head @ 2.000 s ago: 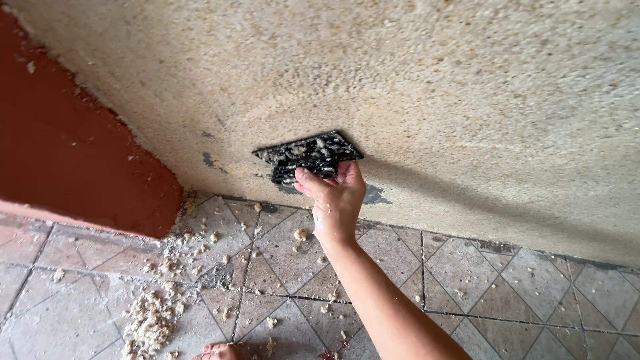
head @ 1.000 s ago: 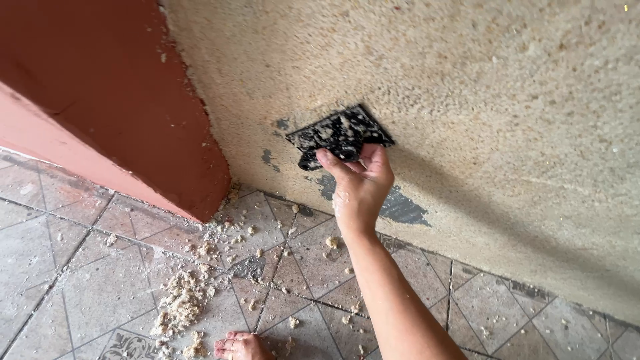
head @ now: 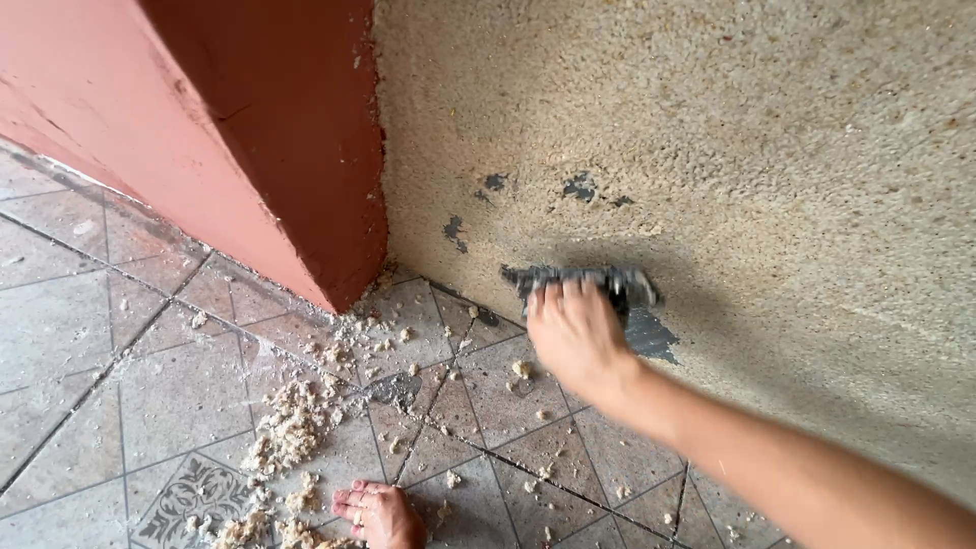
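My right hand [head: 576, 328] grips a black plastic trowel [head: 587, 280], its fingers over the blurred tool. The trowel lies against the low part of a wall with a rough beige coating [head: 724, 130]; beige material clings to it. Beside and below it shows a bare dark grey patch [head: 652, 335]. Smaller grey patches [head: 581, 185] lie up and to the left. At the bottom edge my left hand [head: 381, 515] is low over the tiles, beside beige crumbs, fingers close together; whether it holds anything is hidden.
A red-painted pillar [head: 305, 152] meets the wall at the left. Clumps of damp-looking beige material [head: 290, 435] are scattered over the grey and brown tiled floor [head: 175, 396], thickest below the pillar's corner. A dark smear [head: 396, 389] marks one tile.
My right hand now has its back to the view, with the trowel lower on the wall. More small grey patches show above it. The view has shifted toward the pillar.
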